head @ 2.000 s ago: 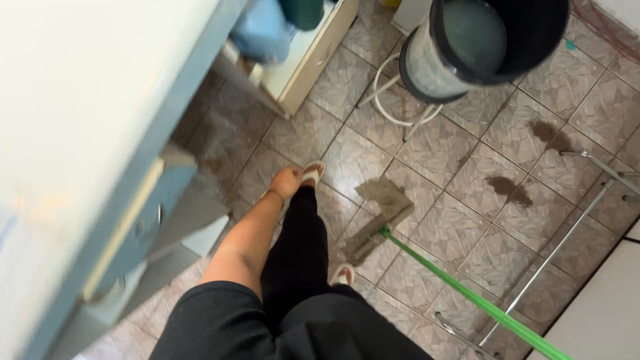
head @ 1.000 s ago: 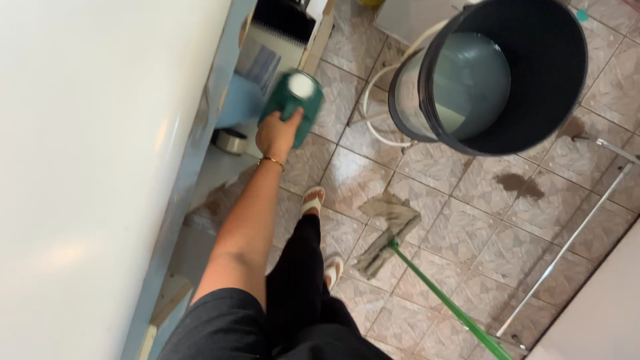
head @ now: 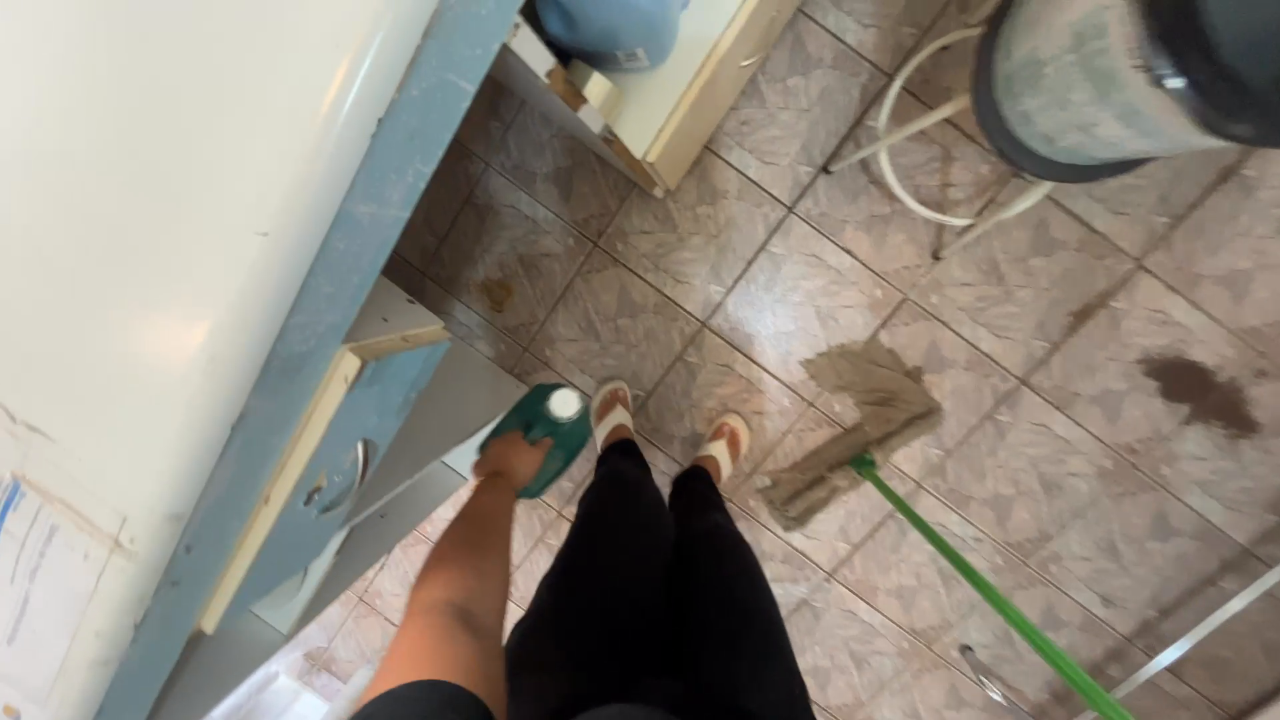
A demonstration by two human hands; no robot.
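Note:
My left hand (head: 512,460) grips the handle of a green plastic jug (head: 553,440) with a white cap, low beside my sandaled feet and near a blue cabinet drawer (head: 365,440). My right hand is out of view. A brown wet cloth (head: 870,405) lies on the tiled floor, draped about the head of a floor squeegee with a green pole (head: 985,590), which runs off the bottom edge. At the upper right, a black-rimmed bucket (head: 1090,85) stands over a white round-framed stool (head: 890,135); its inside is hidden from here.
An open drawer or shelf (head: 700,90) holding a blue plastic container (head: 615,30) juts out at the top. The white countertop (head: 200,200) fills the left. Dark wet stains (head: 1200,395) mark the tiles at right, and a metal rail (head: 1200,630) crosses the lower right.
A second ago my left hand held the green jug up by the cabinet at the top; now hand and jug are lower, beside my feet. The view has shifted.

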